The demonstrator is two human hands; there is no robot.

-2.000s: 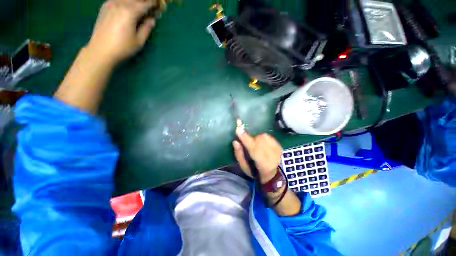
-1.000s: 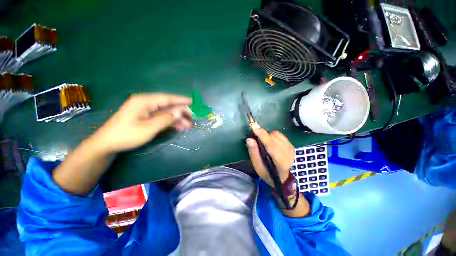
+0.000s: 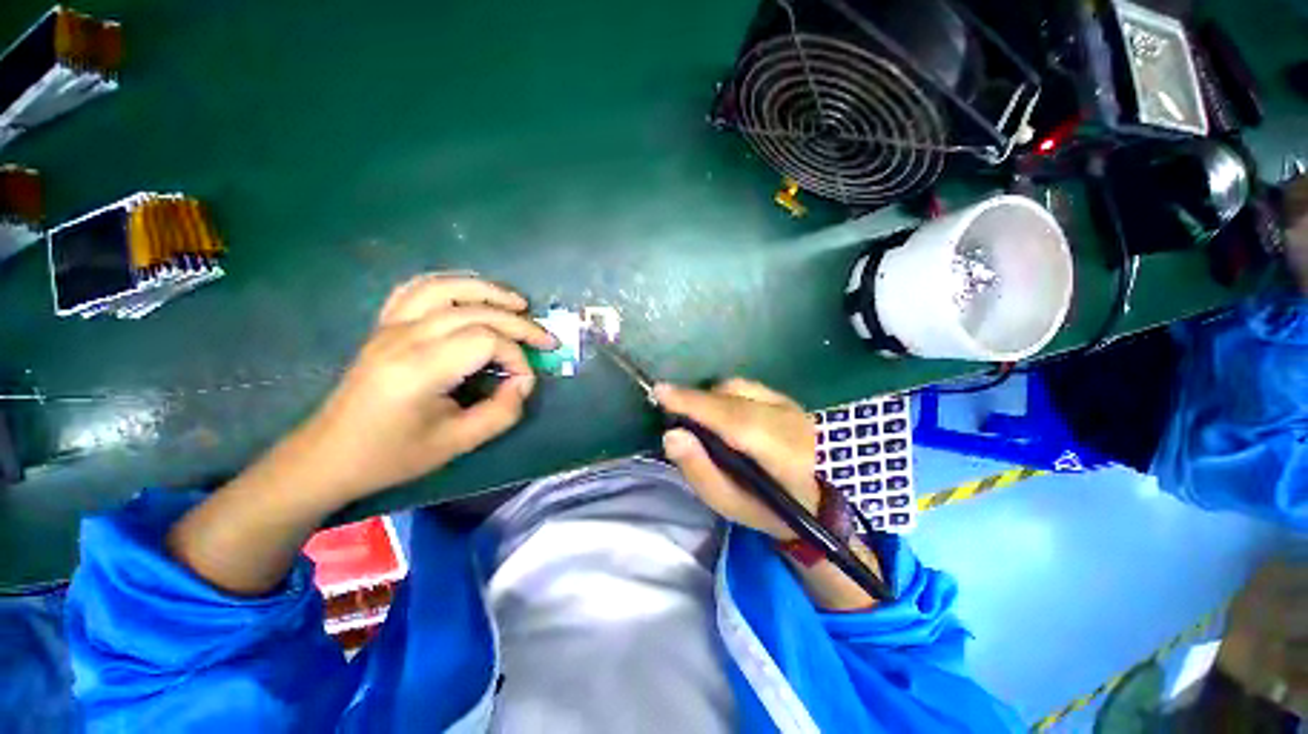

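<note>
A small green circuit board (image 3: 557,350), pale under glare, lies on the dark green mat near the front edge. A whitish board-side flex (image 3: 601,323) sticks out at its right. My left hand (image 3: 452,359) has its fingertips on the board's left end. My right hand (image 3: 743,447) holds the black soldering iron (image 3: 775,502) like a pen, its thin metal tip pointing up-left, close to the flex. Whether the tip touches is too small to tell.
A fanned stack of LCD modules (image 3: 108,255) lies left, with more behind it. A black fume fan (image 3: 839,118) stands at the back right. A white tip-cleaning pot (image 3: 990,280) stands right, before the soldering station (image 3: 1159,65). A blue-sleeved person (image 3: 1241,416) is at far right.
My left hand has moved slightly right and its fingers have settled on the board. The board now lies lower. The iron's tip has swung left, to beside the board.
</note>
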